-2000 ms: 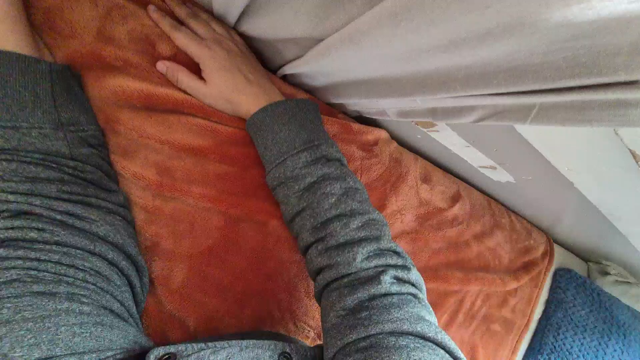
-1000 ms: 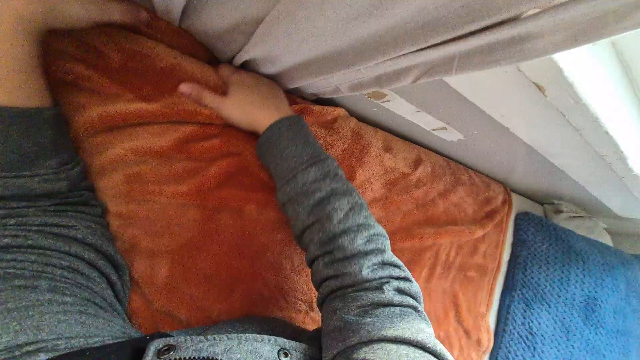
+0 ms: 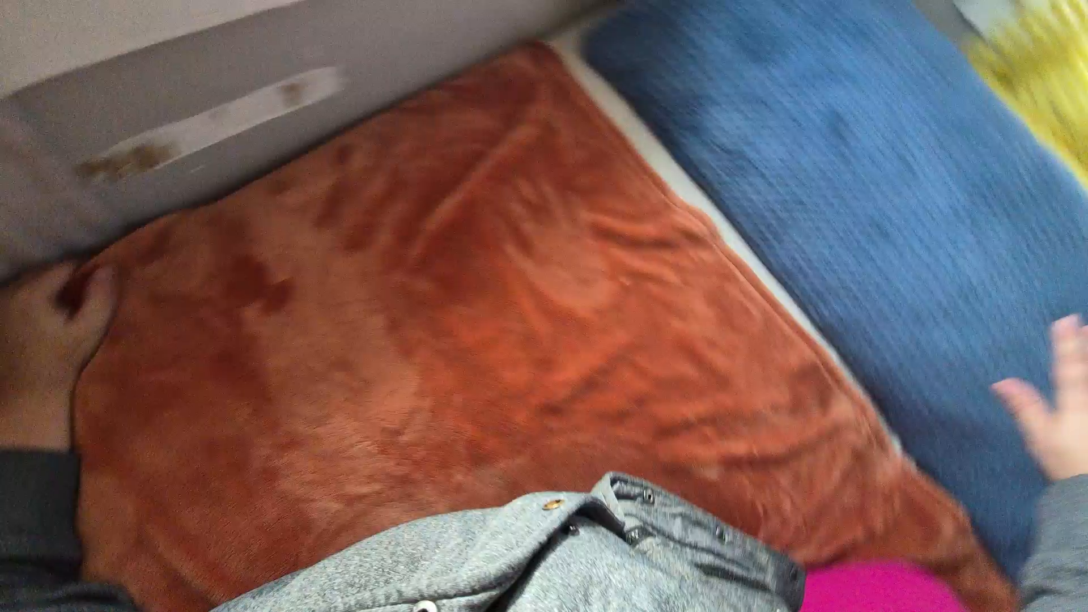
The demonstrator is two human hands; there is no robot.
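Observation:
An orange plush blanket lies spread over a bed, wrinkled towards its right side. At the left edge of the head view, my left hand rests on the blanket's edge beside the wall; whether its fingers grip the fabric is hidden. My right hand is at the right edge, fingers apart and holding nothing, over or beside a blue textured pillow; contact cannot be told. A pale strip of bedding shows between the blanket and the blue pillow.
A grey wall with a scraped white patch runs along the upper left. Yellow fabric lies at the upper right. A grey jacket and a magenta fabric show at the bottom.
My right hand has left the blanket near the curtain and moved right, to the blue pillow. The view has swung strongly to the right, bringing the yellow fabric into sight.

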